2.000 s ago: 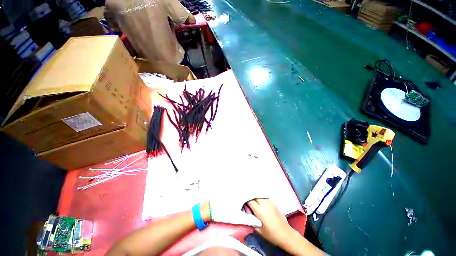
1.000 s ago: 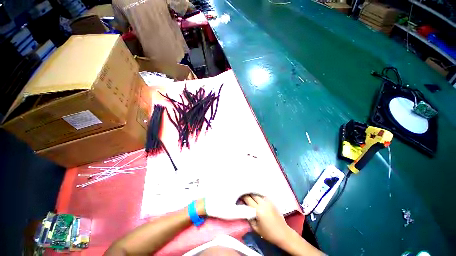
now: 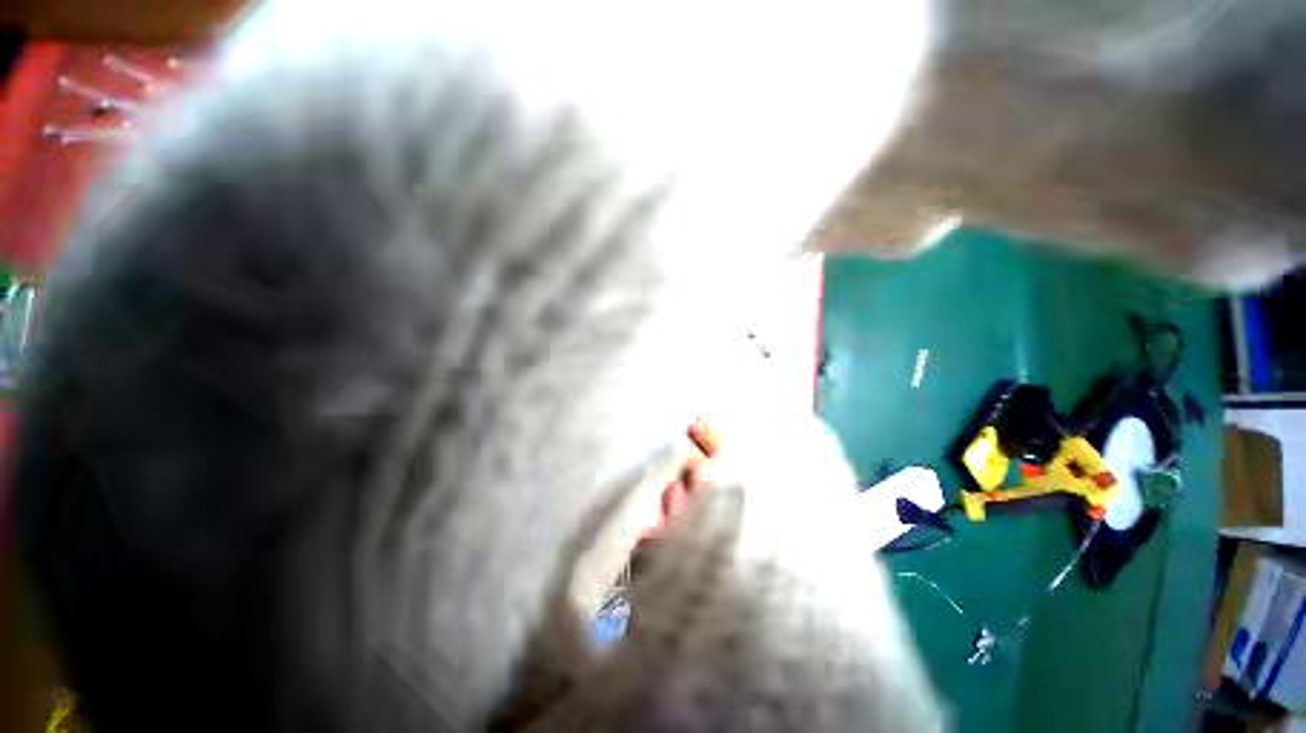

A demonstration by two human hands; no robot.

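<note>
My left hand [image 3: 473, 301], in a white glove, is very close to the camera, large and blurred, over the left and middle of the view. Reddish fingertips show near its lower middle. A blurred brownish shape at the top right looks like my right hand [image 3: 1060, 158], cut off by the edge. Whether either hand holds anything cannot be told. The yellow soldering gun [image 3: 1063, 481] lies on the green bench beside its black-and-yellow stand [image 3: 988, 455]. The black housing [image 3: 1107, 556] with a white disc lies behind it, a small green circuit board [image 3: 1163, 488] at its edge.
A white power strip [image 3: 900, 504] with a black plug sits at the near edge of the green bench [image 3: 917, 301]. White thin strips [image 3: 103, 103] lie on the red surface at top left. Cartons and shelving stand at the far right. The gloved hand hides much of the work surface.
Both hands were together low in front of me; now they are raised close to the camera and blurred. The view has tilted, and the loose black leads and large carton are no longer visible.
</note>
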